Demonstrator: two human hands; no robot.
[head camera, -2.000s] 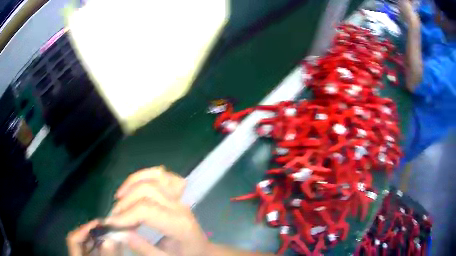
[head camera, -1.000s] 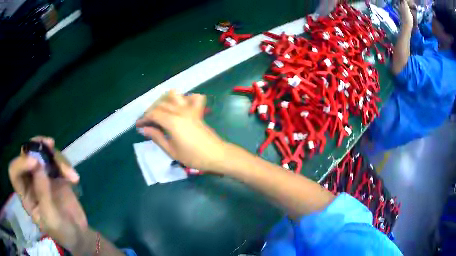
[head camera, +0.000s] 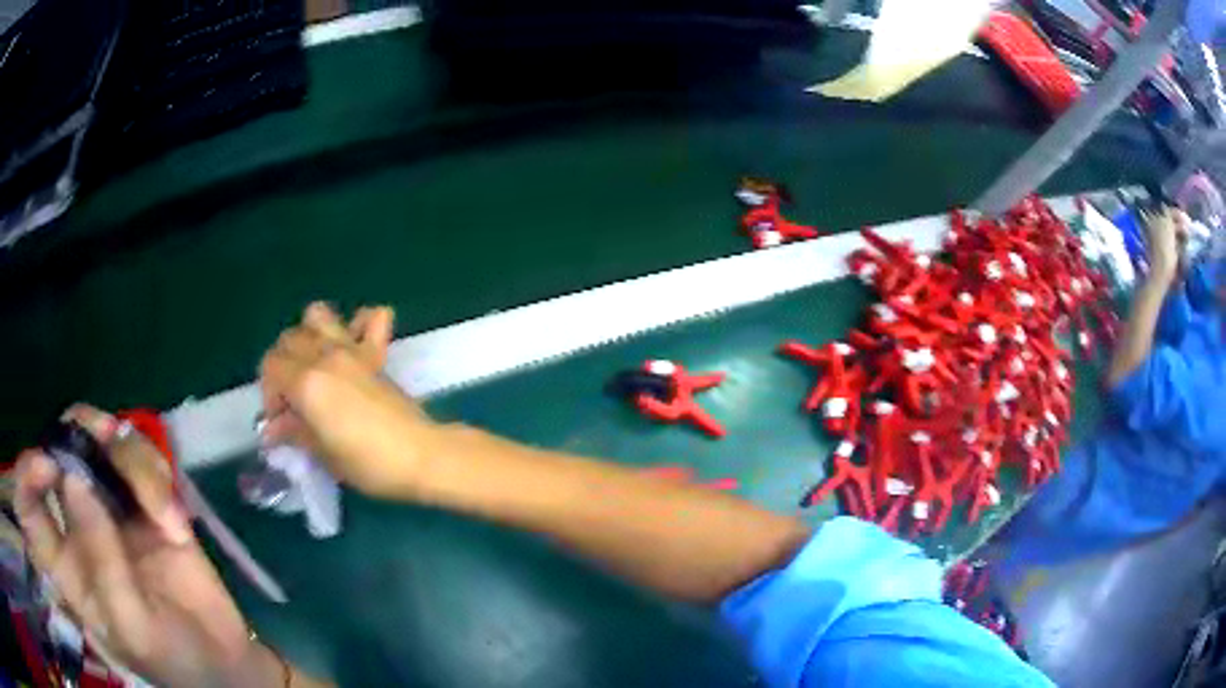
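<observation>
My left hand (head camera: 128, 565) is at the lower left, shut on a small black unit (head camera: 97, 464) between thumb and fingers. My right hand (head camera: 343, 403) reaches across to the left near the white rail, its fingers curled over a crumpled whitish wipe (head camera: 299, 487); its fingertips are partly hidden and blurred. A red clamp (head camera: 679, 397) with a dark block in its jaws lies on the green bench (head camera: 538, 578). Part of another red clamp (head camera: 692, 477) shows behind my right forearm.
A large heap of red clamps (head camera: 961, 363) covers the bench's right side. A clamped unit (head camera: 766, 222) lies on the belt beyond the white rail (head camera: 578, 320). Black trays stand at the back. A slim white stick (head camera: 235, 544) lies by my left hand. A blue-sleeved person works at right.
The view has turned, so the heap stands further right. My right hand has moved left, close to my left hand, onto the wipe. The clamped unit it covered now lies uncovered.
</observation>
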